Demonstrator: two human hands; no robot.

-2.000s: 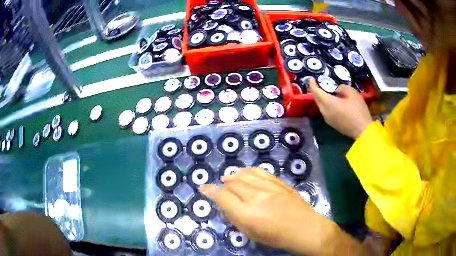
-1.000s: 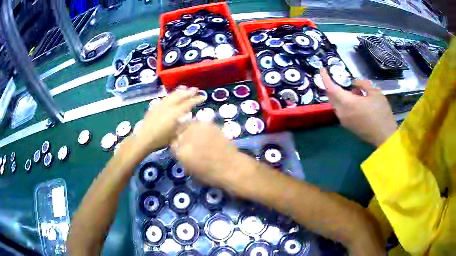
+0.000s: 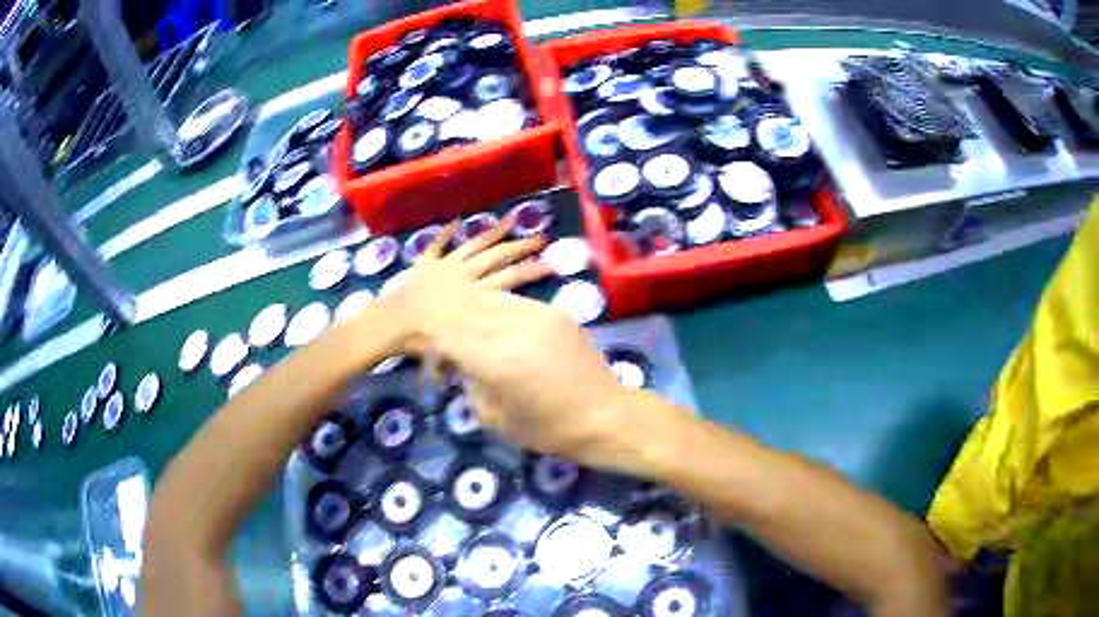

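The clear blister tray (image 3: 711,548) lies at the near edge of the green bench. Many pockets hold black-ringed discs (image 3: 403,499); some pockets look bright. My left hand (image 3: 464,271) is over the rows of loose discs (image 3: 268,323) behind the tray, palm down, fingers spread, with nothing visible in it. My right hand (image 3: 518,368) is above the tray's far part, beside and partly in front of my left hand. Its fingers are bent and blurred; whether they hold a disc is hidden. Pink-faced discs (image 3: 530,218) lie past my left fingertips.
Two red bins (image 3: 458,187) heaped with discs stand behind the rows. A clear tub of discs (image 3: 289,193) is left of them. A small clear box (image 3: 115,530) lies at left. Black parts (image 3: 904,109) sit on a white surface at right. A yellow sleeve (image 3: 1024,446) is at the right edge.
My left hand came in over the loose discs, and my right hand moved from above the tray towards them. The coworker's hand left the right red bin. The view shifted to the right.
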